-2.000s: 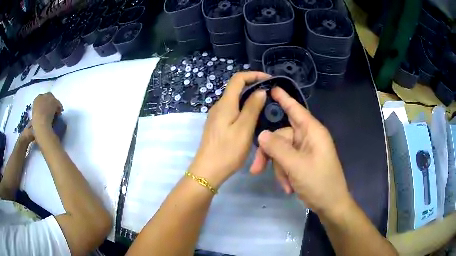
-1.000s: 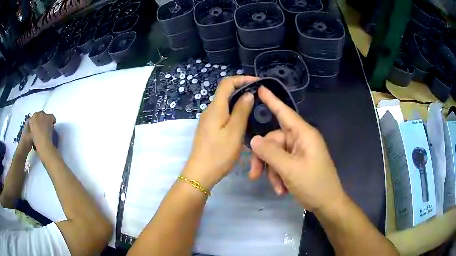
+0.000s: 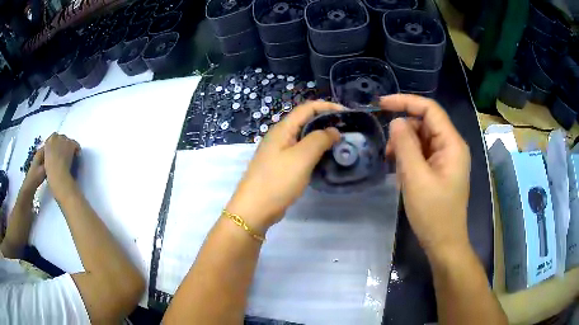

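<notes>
A dark plastic housing [image 3: 349, 166] is held above the white foam sheet [image 3: 305, 260], its open side facing me and its round hub visible. My left hand [image 3: 286, 162] grips its left side, with the thumb inside the cup. My right hand [image 3: 428, 159] is at the housing's right side, thumb and index finger apart and blurred; whether it touches the rim or pinches something small, I cannot tell. A pile of small black insert parts with pale caps [image 3: 254, 105] lies behind my left hand.
Stacked housings [image 3: 336, 28] stand at the back, with another housing [image 3: 364, 86] just behind my hands. Another person's hands [image 3: 57, 155] are at the left over a white sheet [image 3: 120, 165]. Mini fan boxes [image 3: 536, 216] stand at right beyond the green post [image 3: 505, 51].
My right hand has come out of the housing and moved right and up. The housing is turned, showing more of its inside. My left hand keeps its hold.
</notes>
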